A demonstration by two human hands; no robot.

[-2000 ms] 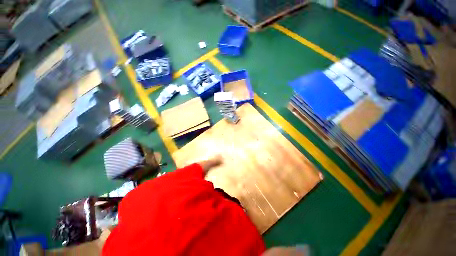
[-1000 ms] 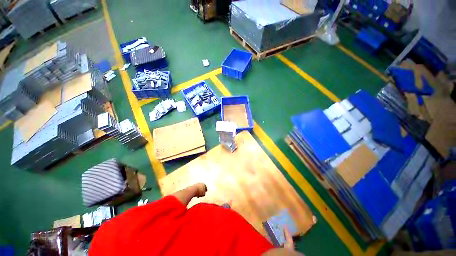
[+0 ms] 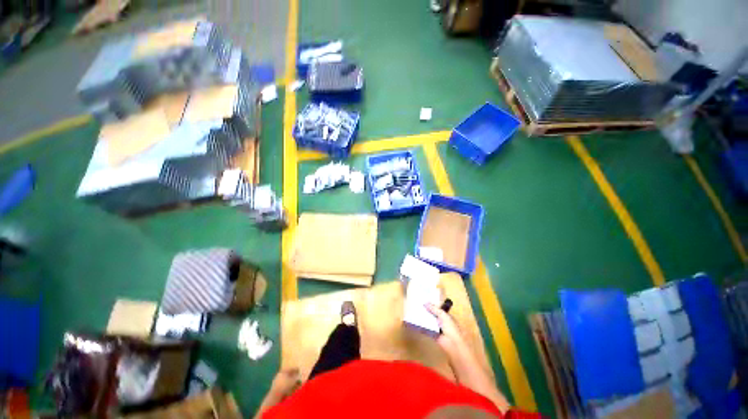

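My right hand (image 3: pixel 447 326) is at the far end of the outstretched right arm. It grips a pale sheet-metal bracket (image 3: pixel 422 304) with a grey side. A short black handle (image 3: pixel 446 305) shows at the same hand. The bracket is close beside or over other pale brackets (image 3: pixel 418 268) by the near end of a blue bin with a brown bottom (image 3: pixel 474 237); contact cannot be told. My left hand (image 3: pixel 285 383) is low by the red clothing, small and blurred, with nothing visible in it. The tan board (image 3: pixel 320 323) lies below.
A shoe (image 3: pixel 348 311) is on the board. Cardboard sheets (image 3: pixel 336 244) lie beyond it. Filled blue bins (image 3: pixel 371 182) stand past them, an empty blue bin (image 3: pixel 510 135) farther right. Stacked panels are left (image 3: pixel 123 176) and right (image 3: pixel 590 352). A striped cloth covers a box (image 3: pixel 197 282).
The view has turned right. My right hand has moved forward with the bracket, from the board's near right part to the brackets by the bin. My left hand has drawn back towards the body.
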